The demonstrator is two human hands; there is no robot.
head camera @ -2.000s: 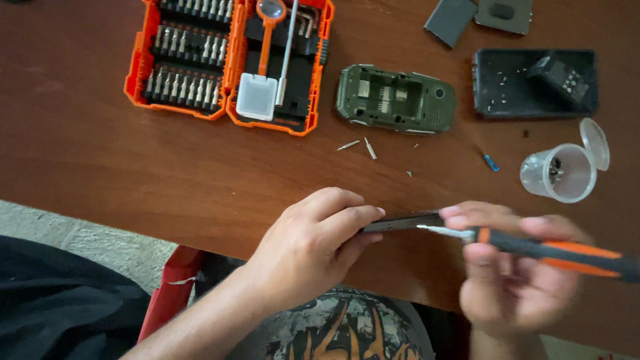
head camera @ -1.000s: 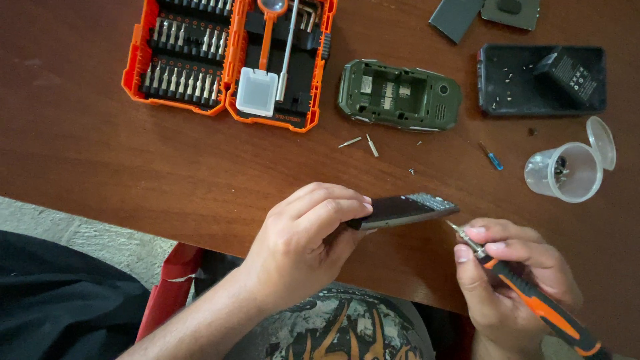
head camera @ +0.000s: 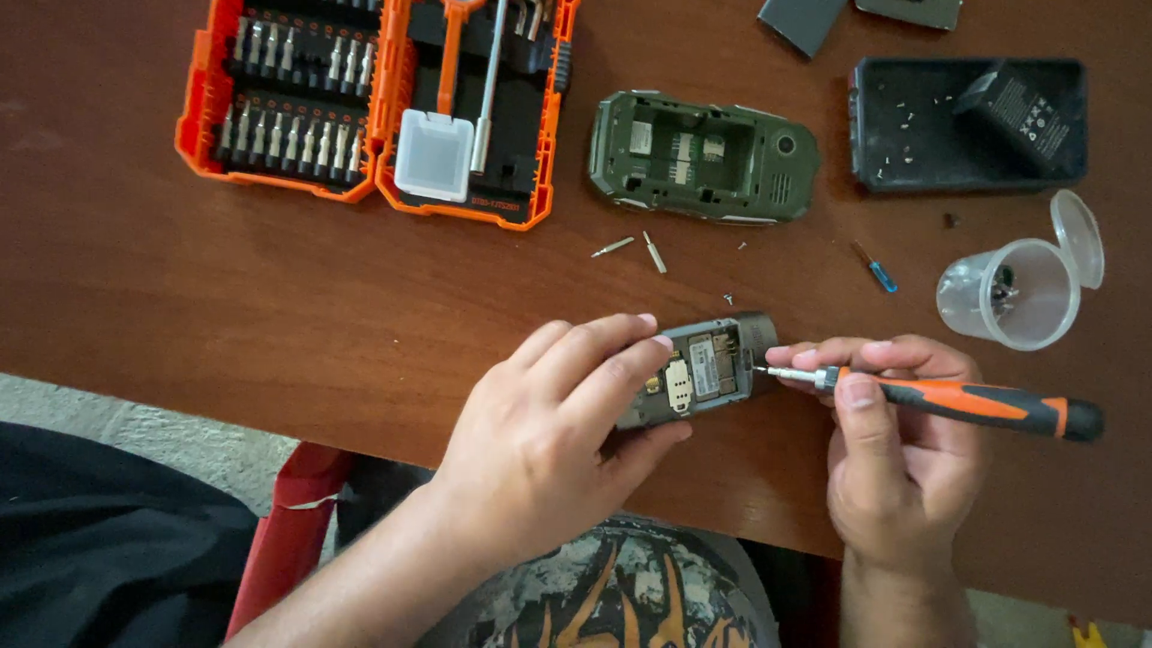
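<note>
My left hand (head camera: 558, 432) grips a small mobile phone (head camera: 706, 367) by its left end, its opened back facing up with a SIM slot and a label showing. My right hand (head camera: 900, 441) holds an orange and black screwdriver (head camera: 963, 400), its tip at the right inner edge of the phone's battery bay. A small screw (head camera: 729, 299) lies just above the phone. Two screwdriver bits (head camera: 654, 252) lie farther up, below a green rugged phone (head camera: 702, 157) with its empty battery bay facing up.
An orange bit case (head camera: 387, 162) stands open at the upper left. At the right are a black tray (head camera: 954, 180) with screws and a battery (head camera: 1017, 117), a clear plastic cup (head camera: 1008, 292) holding small parts, and a tiny blue screwdriver (head camera: 882, 275). Dark covers (head camera: 803, 22) lie at the top.
The phone in my left hand has been turned from its keypad side, seen one second ago, to its open back. The screwdriver has come to the phone and points left, more level than before.
</note>
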